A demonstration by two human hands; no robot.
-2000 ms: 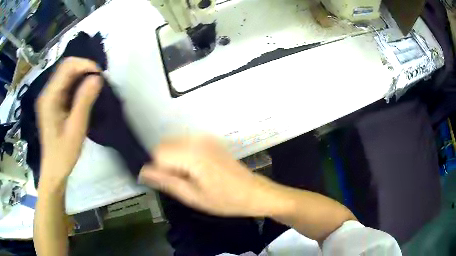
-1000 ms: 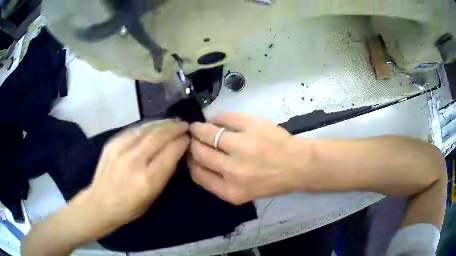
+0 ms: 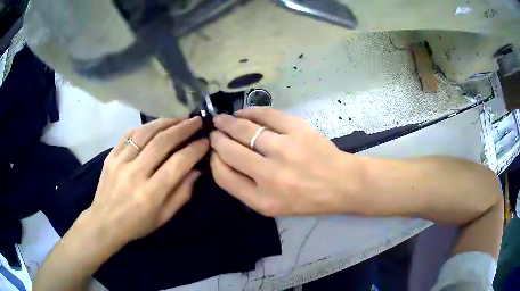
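Observation:
A black garment piece [image 3: 199,244] lies on the white sewing table under both hands, its upper end at the presser foot [image 3: 208,104] of the cream sewing machine [image 3: 319,68]. My left hand [image 3: 149,176] presses on the cloth left of the foot, fingertips close to it. My right hand [image 3: 279,162] has its fingertips on the cloth just right of and below the foot, nearly touching my left fingertips. Both hands wear a ring. The needle point and the cloth edge under the foot are hidden by fingers and the machine head.
More black cloth [image 3: 34,165] lies bunched at the left. A round metal disc [image 3: 259,98] is right of the foot. A blurred dark bracket [image 3: 165,51] hangs above the hands. The table's curved front edge [image 3: 365,254] runs below my right forearm.
Both hands and the cloth have moved slightly up, closer to the presser foot. Two seconds ago the hands held dark cloth at the left, away from the machine.

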